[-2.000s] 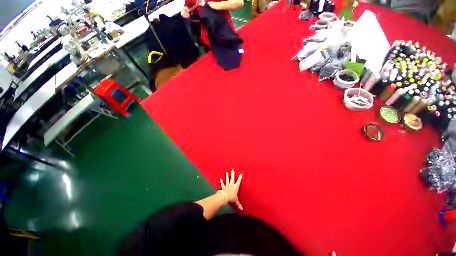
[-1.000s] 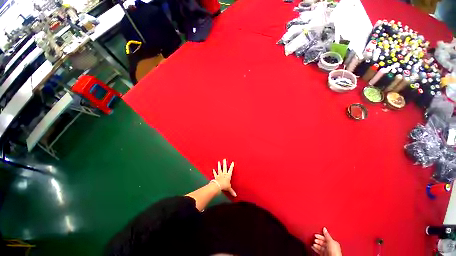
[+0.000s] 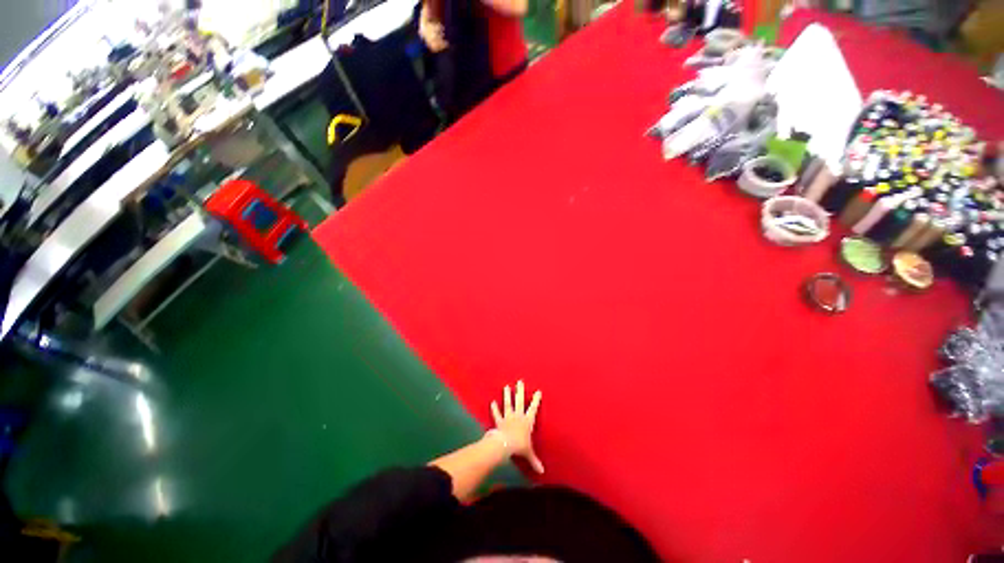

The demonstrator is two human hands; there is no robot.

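My left hand (image 3: 516, 427) lies on the red-covered table (image 3: 617, 308) near its left edge, fingers spread, holding nothing. The sleeve above it is black. My right hand is cut off by the bottom edge of the frame; at most a tiny tip shows there, too little to tell its state. No work piece lies under my left hand.
Thread cones (image 3: 919, 165), bagged trims (image 3: 716, 116), a white plastic tub (image 3: 794, 221) and a brownish ring (image 3: 827, 293) sit at the table's right. A person (image 3: 473, 44) stands beyond the far edge near dark cloth (image 3: 380, 94). A red stool (image 3: 257, 220) stands left.
The view has shifted, and my right hand has dropped almost out of the frame. My left hand stays spread on the table. The dark cloth at the table's far edge has left the tabletop.
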